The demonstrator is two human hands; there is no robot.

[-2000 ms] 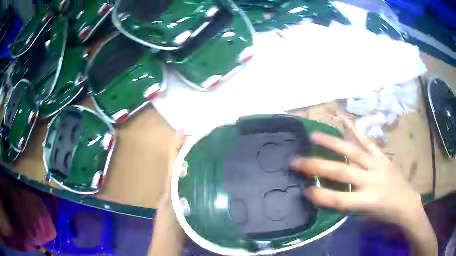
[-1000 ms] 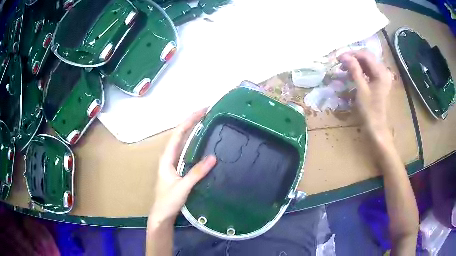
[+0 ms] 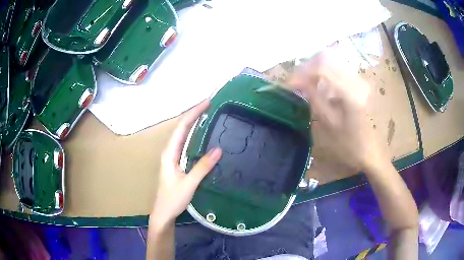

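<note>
A glossy green car body shell [image 3: 254, 203] with a silver rim and a dark recessed middle lies near the bench's front edge, its rear deck turned away from me. My left hand [image 3: 185, 175] grips its left side, the thumb over the recess edge and the fingers along the outer rim. My right hand [image 3: 338, 104] is blurred above the far right corner of the shell. A thin pale stick [image 3: 277, 90] reaches from its fingers to the rear deck. The blur hides the exact grip and the stick's tip.
Several green bodies with red and white lights [image 3: 61, 96] are piled at the left, one apart at lower left [image 3: 39, 171]. A white sheet [image 3: 224, 45] covers the bench behind. Another green shell [image 3: 425, 66] is at the right. Stained board [image 3: 376, 101] lies beyond my right hand.
The shell has been turned so its rear deck points away. My left hand has taken its left side. My right hand has come from beside the dish and tissue to the rear deck.
</note>
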